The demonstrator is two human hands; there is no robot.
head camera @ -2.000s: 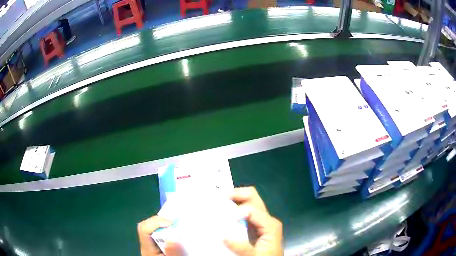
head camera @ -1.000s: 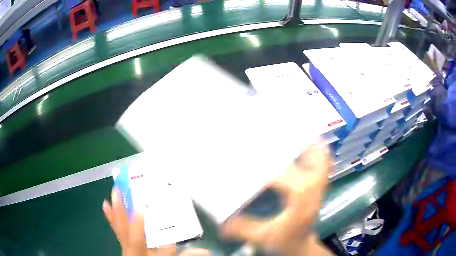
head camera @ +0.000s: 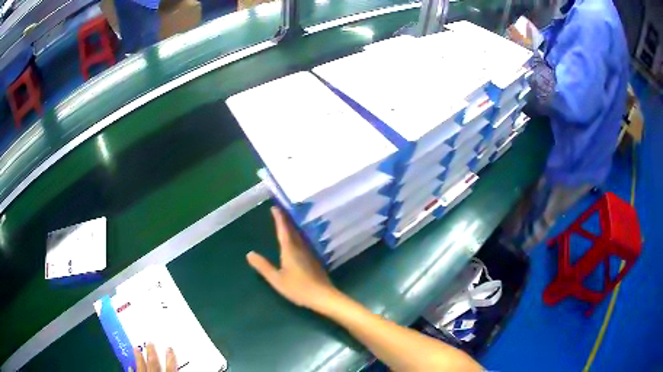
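A white retail box (head camera: 171,316) with a blue band at its left lies at the lower left, over the ledge's inner edge. My left hand (head camera: 154,360) shows only as fingertips on its white face; the rest is cut off by the bottom edge. My right hand (head camera: 298,267) is open, thumb and fingers spread, against the near left side of the stacked boxes (head camera: 309,138). The stack stands in rows several layers high, with white tops and blue-and-white sides. I cannot tell whether the fingers press on it.
Another white box (head camera: 76,248) lies on the green conveyor belt (head camera: 182,156), beyond the pale divider strip (head camera: 211,227). A black bin (head camera: 501,280) with white scraps stands below the ledge. A person in blue (head camera: 589,94) stands at the right, near a red stool (head camera: 600,247).
The view has swung right. The large white item that my right hand held is no longer in it, and the nearest stack's top looks higher. My left hand has stayed at the lower-left box.
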